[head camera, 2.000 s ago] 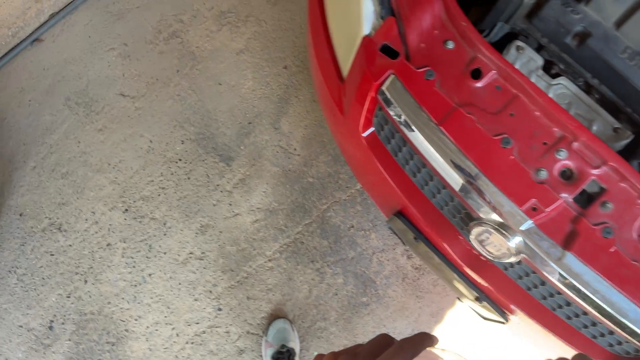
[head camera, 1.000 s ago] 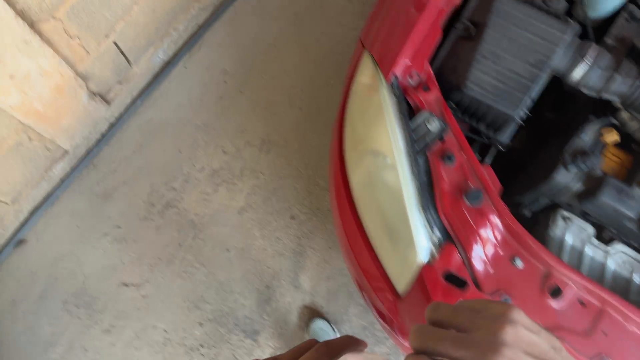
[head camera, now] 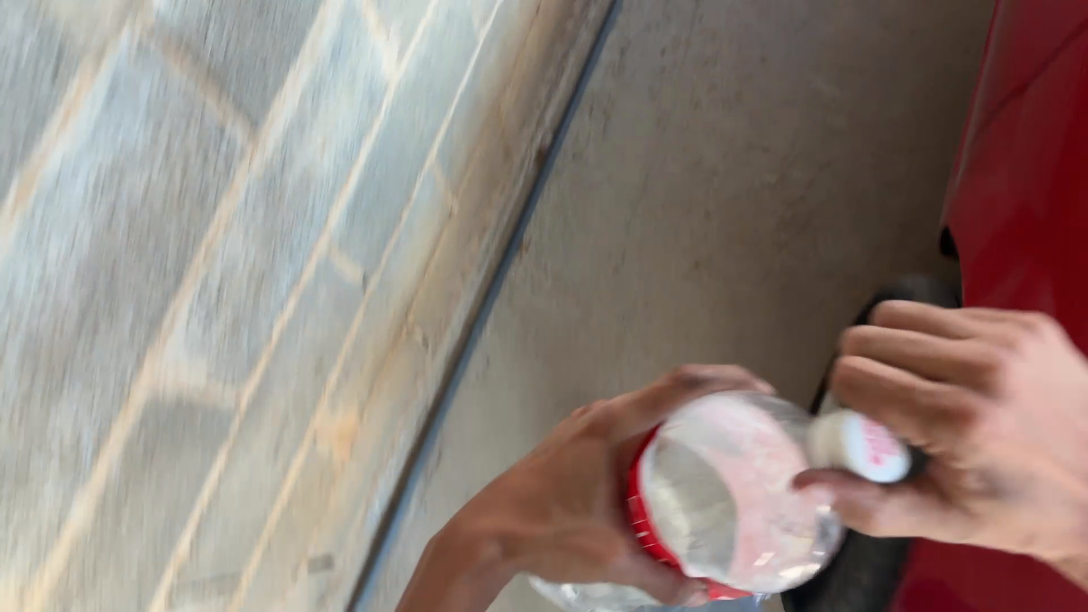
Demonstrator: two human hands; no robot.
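My left hand point(head camera: 586, 493) is wrapped around a clear plastic bottle point(head camera: 739, 501) that has a red band around it and lies at the lower middle of the view. On the right, my right hand point(head camera: 952, 416) pinches a small white cap point(head camera: 863, 446) bearing pink writing, close against the bottle's upper right side. Whether the cap is still on the bottle's neck cannot be told. Some of the bottle is hidden under my left fingers.
A red car body point(head camera: 1028, 195) runs down the right side, with a dark tyre point(head camera: 871, 561) partly showing below my right hand. A block wall point(head camera: 255, 255) fills the left, and the concrete floor point(head camera: 680, 212) lies between.
The view has swung from the car's front and headlight to its side and the wall. Both hands have come further into view, now with the bottle and cap, which the earlier frames do not show.
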